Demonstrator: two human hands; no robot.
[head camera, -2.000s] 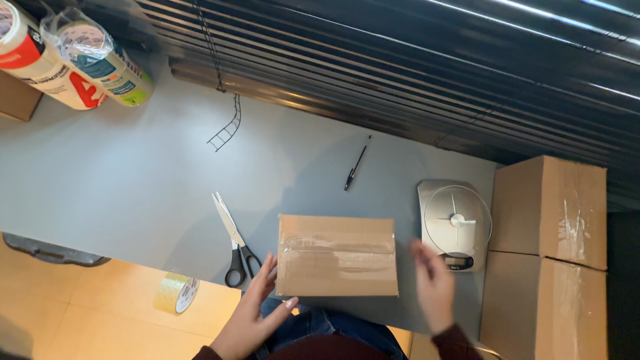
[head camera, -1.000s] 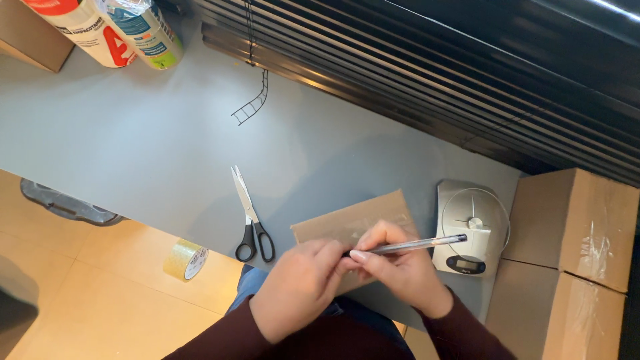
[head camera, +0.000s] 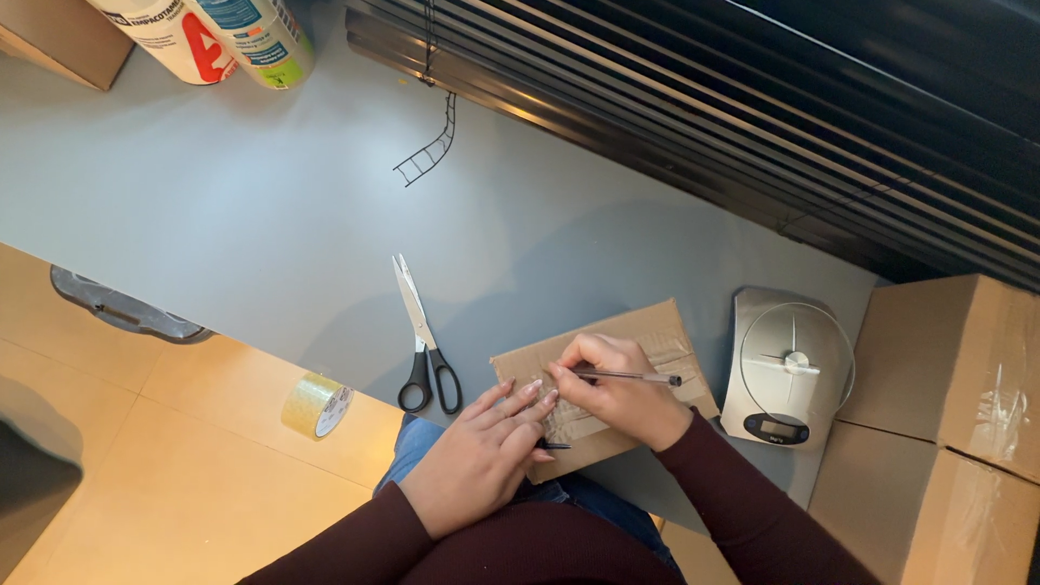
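A cardboard box (head camera: 682, 345) with clear tape across its top lies tilted at the table's front edge. My right hand (head camera: 617, 386) grips a ballpoint pen (head camera: 642, 377), its fingertips low over the box top; the pen's tip is hidden by the fingers. Across the box's left part rests my left hand (head camera: 491, 451), fingers spread, with a small black pen cap (head camera: 556, 445) sticking out beneath them. Scissors (head camera: 422, 337) with black handles lie on the table left of the box. Right of the box stands a kitchen scale (head camera: 772, 406) with a round glass plate.
Taped cardboard boxes (head camera: 902, 357) are stacked at the right. A roll of tape (head camera: 313, 406) is below the edge of the grey table (head camera: 268, 276). Wrapped rolls (head camera: 260, 41) and another box (head camera: 65, 41) stand at the upper left. Dark blinds (head camera: 650, 122) with a hanging ladder cord border the back.
Two seconds ago the pen lay on the table and the box sat straight. The pen came into my right hand; both hands have since parted, the left now on the box, which is turned.
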